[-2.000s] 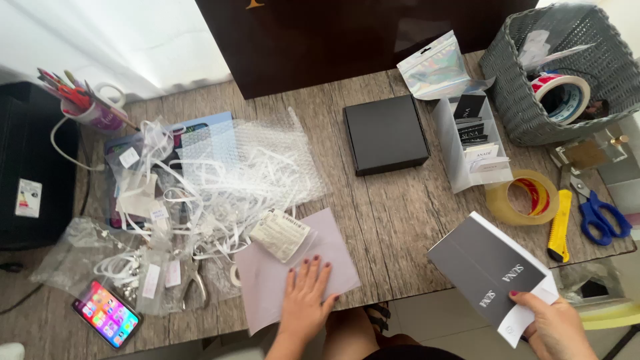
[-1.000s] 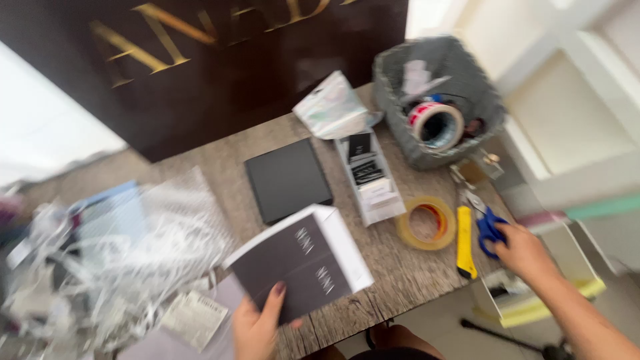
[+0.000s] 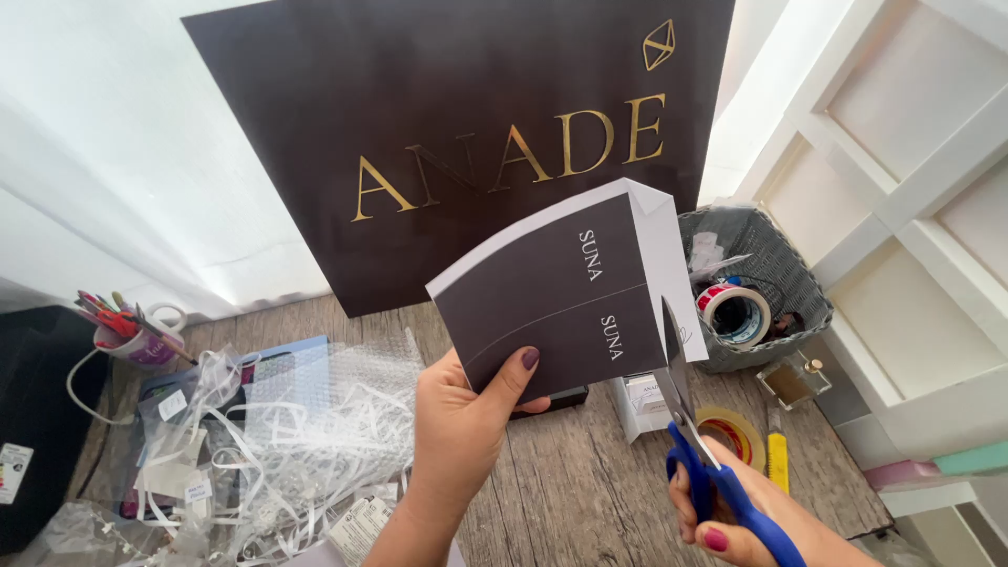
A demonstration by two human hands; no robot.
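My left hand [image 3: 480, 409] grips the lower left edge of a dark grey printed sheet with white margins [image 3: 551, 291], thumb on top, holding it up above the table. A thin pale line runs across the sheet between two printed words. In my right hand [image 3: 732, 504] are blue-handled scissors [image 3: 736, 492], their blades parted at the sheet's right side, along the border between the dark print and the white margin. Behind the sheet, mostly hidden, are a black box [image 3: 561, 400] and a white box of cards [image 3: 644, 429].
A tape roll [image 3: 748, 433], a yellow cutter [image 3: 777, 461] and a glass bottle [image 3: 794, 382] lie at the right, near a grey woven basket [image 3: 819, 303]. Bubble wrap and white ribbons [image 3: 315, 441] cover the left. A large dark board [image 3: 472, 94] stands behind, beside a mug of pens [image 3: 142, 346].
My right hand has picked the blue scissors up from the table's right side and brought them to the sheet. The sheet has passed from my right hand to my left and is raised higher.
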